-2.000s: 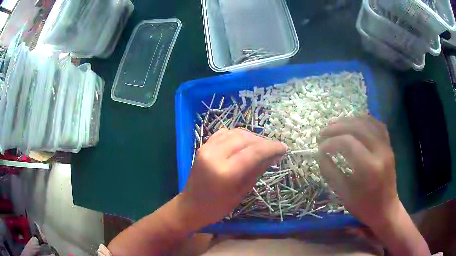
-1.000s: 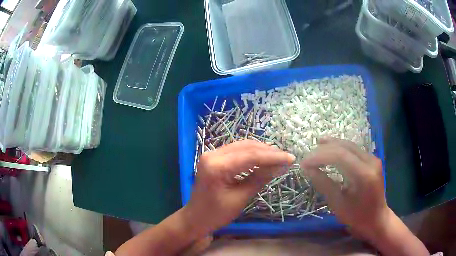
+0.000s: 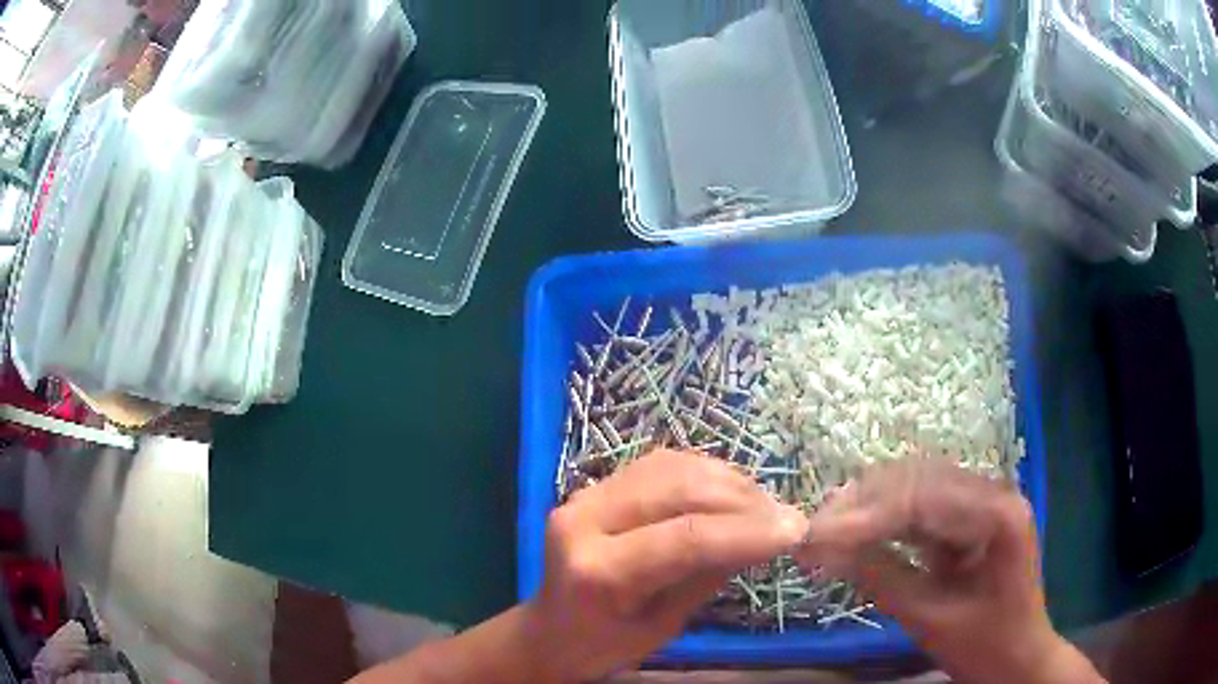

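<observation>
A blue parts tray [image 3: 540, 401] holds a loose heap of thin metal pins [image 3: 655, 388] on its left and white plastic sleeves [image 3: 888, 361] on its right. My left hand [image 3: 661, 541] is over the lower left of the tray, thumb and forefinger pinched together. My right hand [image 3: 935, 548] is over the lower right, blurred, its fingertips meeting the left ones. Whatever is between the fingertips is too small and blurred to make out. Behind the tray stands an open clear box [image 3: 641, 201] with a white liner and several pins inside.
A clear lid [image 3: 448, 194] lies left of the open box. Cloudy plastic boxes [image 3: 160, 267] stand in a row at the left, more behind. Clear tubs [image 3: 1082, 174] are stacked at the back right. A flat black object [image 3: 1151, 428] lies right of the tray. Another blue-edged container shows at the back.
The whole view has shifted, so the tray and boxes appear lower and farther right. My hands have come together at the fingertips. A blue-edged container now shows at the back.
</observation>
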